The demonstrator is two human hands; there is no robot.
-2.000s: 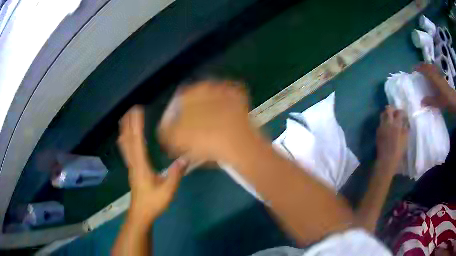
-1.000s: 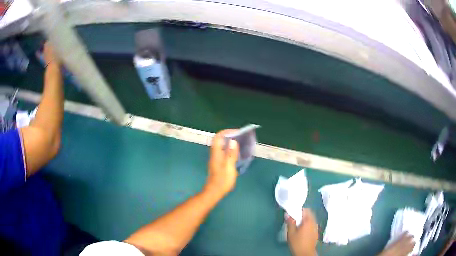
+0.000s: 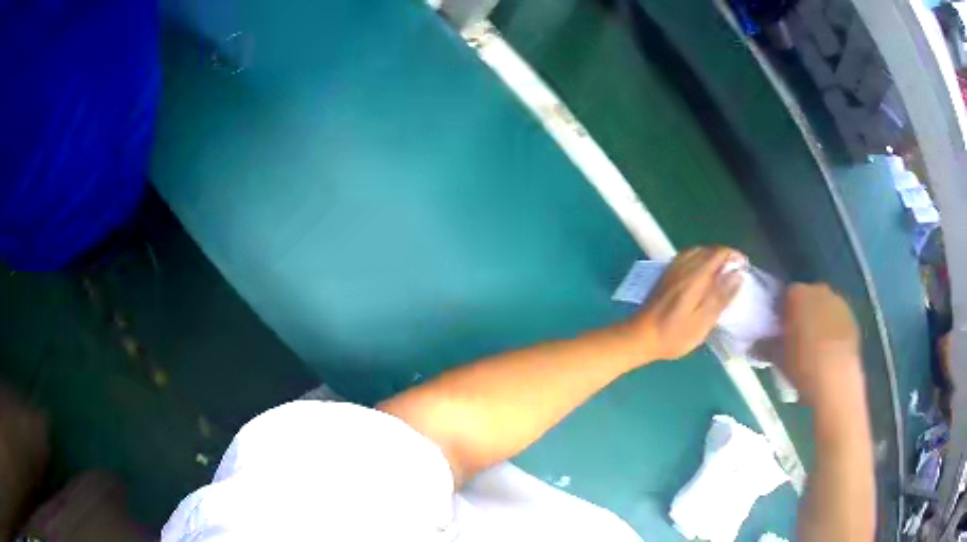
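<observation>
My left hand (image 3: 695, 302) grips a small light carton, whose pale printed end (image 3: 639, 281) sticks out left of my fingers above the pale rail. A white-wrapped product (image 3: 751, 309) lies between my two hands, at the carton's other end. My right hand (image 3: 822, 339) is blurred and closed against the right side of the white bundle; its fingertips are mostly hidden. How far the bundle is inside the carton cannot be told. Another white bundle (image 3: 726, 482) lies on the green bench below my hands.
The green bench (image 3: 371, 212) is bordered by a pale rail (image 3: 562, 127), with the green conveyor (image 3: 679, 138) beyond. A person in blue (image 3: 74, 127) is at upper left. Blue-white cartons (image 3: 912, 196) lie at far right. My white sleeve (image 3: 318, 476) is at the bottom.
The view has turned strongly. My left hand still holds the carton; my right hand has come up to it with a white bundle now between them.
</observation>
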